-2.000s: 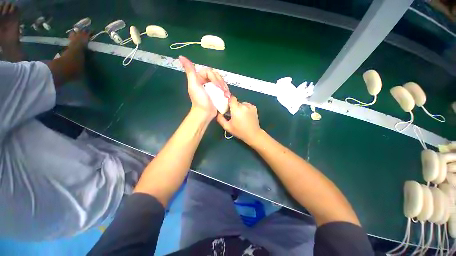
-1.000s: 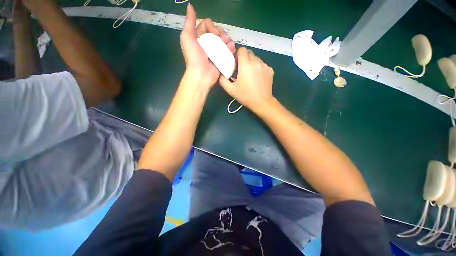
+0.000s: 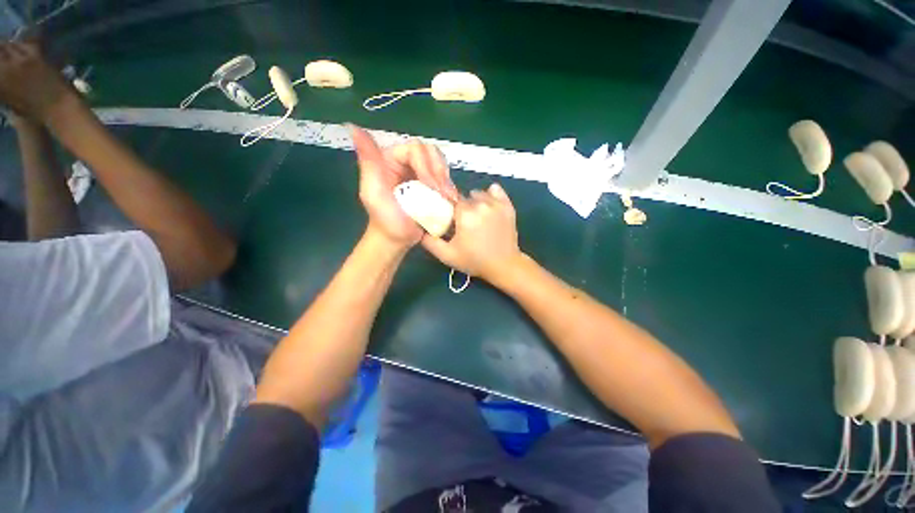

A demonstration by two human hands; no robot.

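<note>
My left hand (image 3: 391,195) is palm up and holds a pale oval bar (image 3: 424,208) across the palm and fingers. The bar's upper left part is bright white with small dark marks, the rest is cream. My right hand (image 3: 477,230) is at the bar's lower right end, its thumb and fingers touching that end. A thin cord loop (image 3: 459,282) hangs below my right hand. The far side of the bar is hidden by my palm.
Crumpled white sheets (image 3: 580,176) lie by the grey post (image 3: 692,95), with a small tan blob (image 3: 634,215). Bars with cords (image 3: 458,87) lie beyond the metal strip. A pile of bars (image 3: 854,377) is at right. Another person's arm (image 3: 135,190) is at left.
The view has shifted. The bar in my left hand looked plain white before; now cream and small dark marks show. My right hand stays at its lower end.
</note>
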